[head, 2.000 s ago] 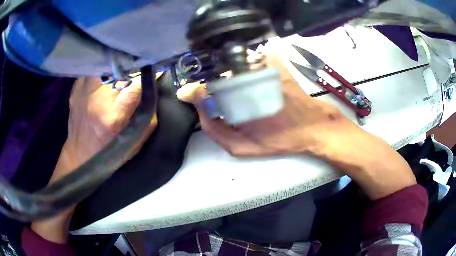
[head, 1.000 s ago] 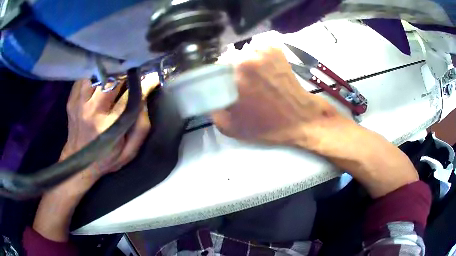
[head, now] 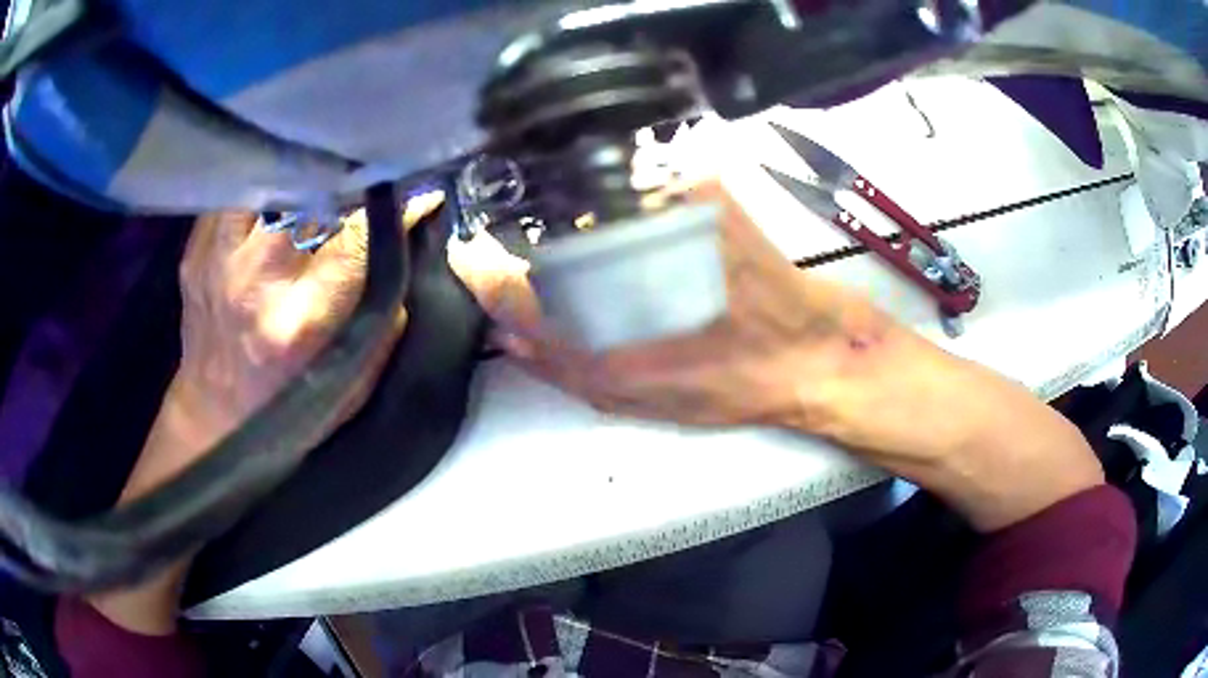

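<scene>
The black cloth (head: 411, 397) lies on the left side of the white table and runs up under the sewing machine head (head: 305, 99). My left hand (head: 272, 311) rests on the cloth, fingers spread towards the needle area; a dark curved bar crosses in front of it. My right hand (head: 742, 331) is at the right edge of the cloth, its thumb and finger tips near the small shiny metal parts. A blurred ringed knob with a pale cylinder (head: 633, 276) hides part of this hand. Whether its fingertips pinch the cloth cannot be told.
Red-handled thread snips (head: 914, 245) lie on the table (head: 636, 490) at right, across its dark seam line. A dark purple pointed piece (head: 1060, 113) is at upper right. A black heap with white edges (head: 1159, 457) is right of the table. A printed ruler runs along the front edge.
My right hand has moved left and its fingertips are back by the needle area, at the cloth's edge. The knob and cylinder appear further right than one second ago. My left hand stays on the cloth.
</scene>
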